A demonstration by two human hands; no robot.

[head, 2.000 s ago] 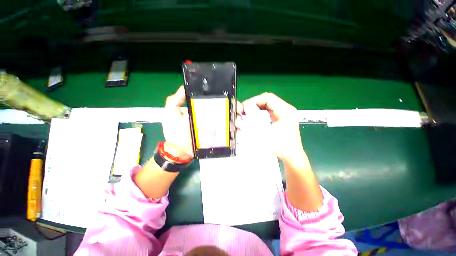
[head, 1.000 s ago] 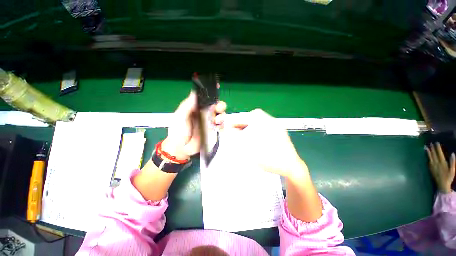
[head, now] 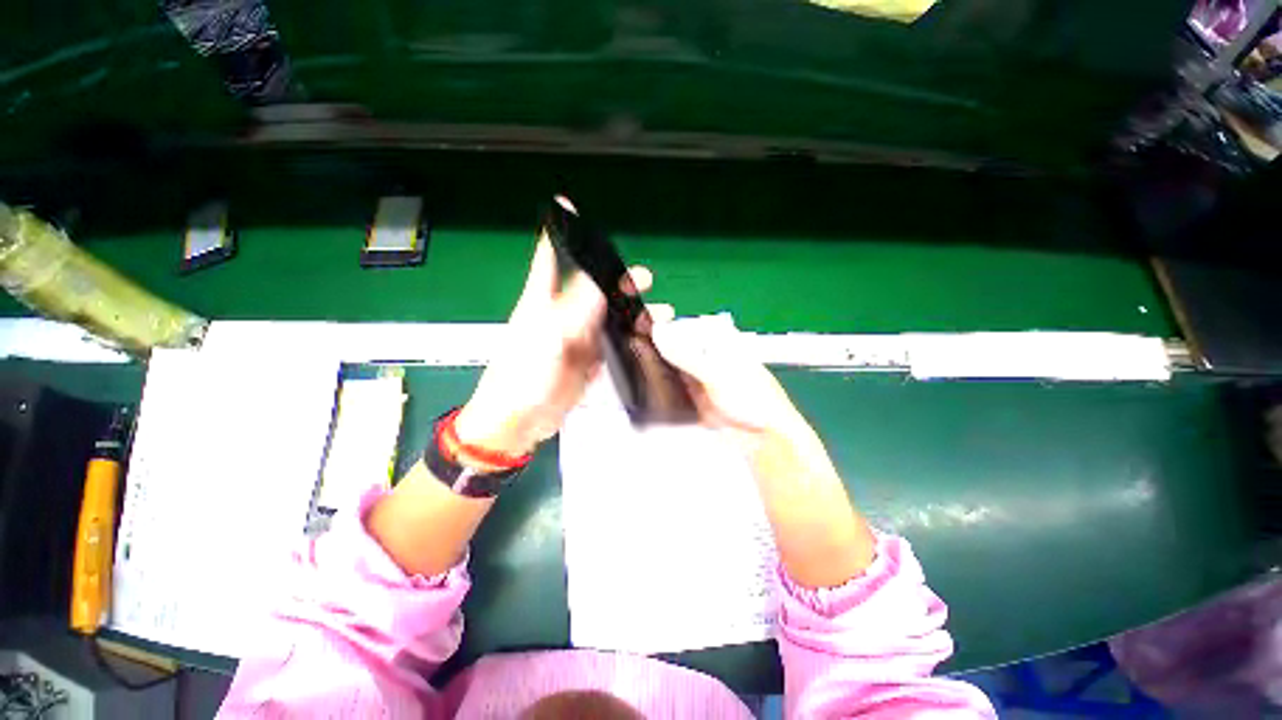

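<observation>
A dark smartphone (head: 614, 312) is held up and tilted above the white paper (head: 668, 535) at the centre. It is blurred and seen at a slant, with its dark face and edge showing; its battery side is not visible. My left hand (head: 551, 345) grips it from the left, with fingertips showing at its right edge. A red cord and a black band are on that wrist. My right hand (head: 724, 387) is at the phone's lower right end, its fingers touching it; the fingers are blurred and partly hidden.
Two phone units (head: 395, 229) lie on the green strip (head: 872, 274) at the back left. A printed sheet (head: 211, 478), a yellow-edged block (head: 363, 436) and an orange-handled tool (head: 96, 542) lie at left. A yellow-green wrapped tube (head: 99, 281) reaches in from the left edge.
The phone turned from battery side facing me to edge-on, then to its present slant. My right hand has come in to its lower end. Another person's hand at the far right has withdrawn.
</observation>
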